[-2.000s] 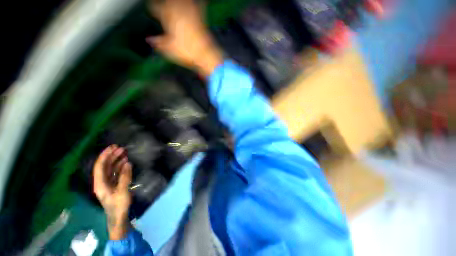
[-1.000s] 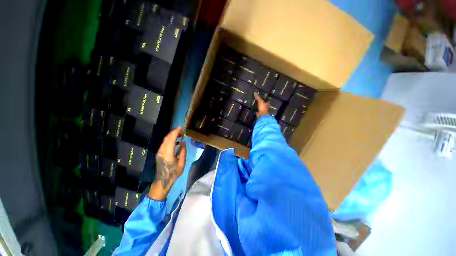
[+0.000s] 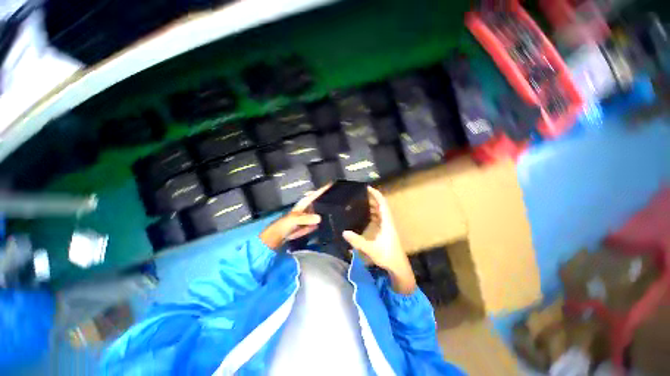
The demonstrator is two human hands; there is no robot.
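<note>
A small black box (image 3: 344, 209) is held between both my hands in front of my chest, at the bench's near edge. My left hand (image 3: 297, 222) grips its left side. My right hand (image 3: 380, 233) grips its right side. Blur hides any lettering on it and whether lid and base are together. Rows of small black boxes (image 3: 235, 170) with pale gold lettering lie on the green bench (image 3: 411, 37). The brown shipping carton (image 3: 422, 213) is at the lower right with flaps open and black boxes (image 3: 435, 275) inside.
A red parts bin (image 3: 525, 62) is at the upper right of the bench. A white shelf edge (image 3: 184, 42) curves across the upper left. Small white blocks (image 3: 88, 248) and blue cloth (image 3: 29, 330) are at the left. Red crates and brown cartons (image 3: 610, 283) stand at the right.
My right hand has come out of the carton and now holds a black box together with my left hand. The view has turned from the carton towards the bench rows.
</note>
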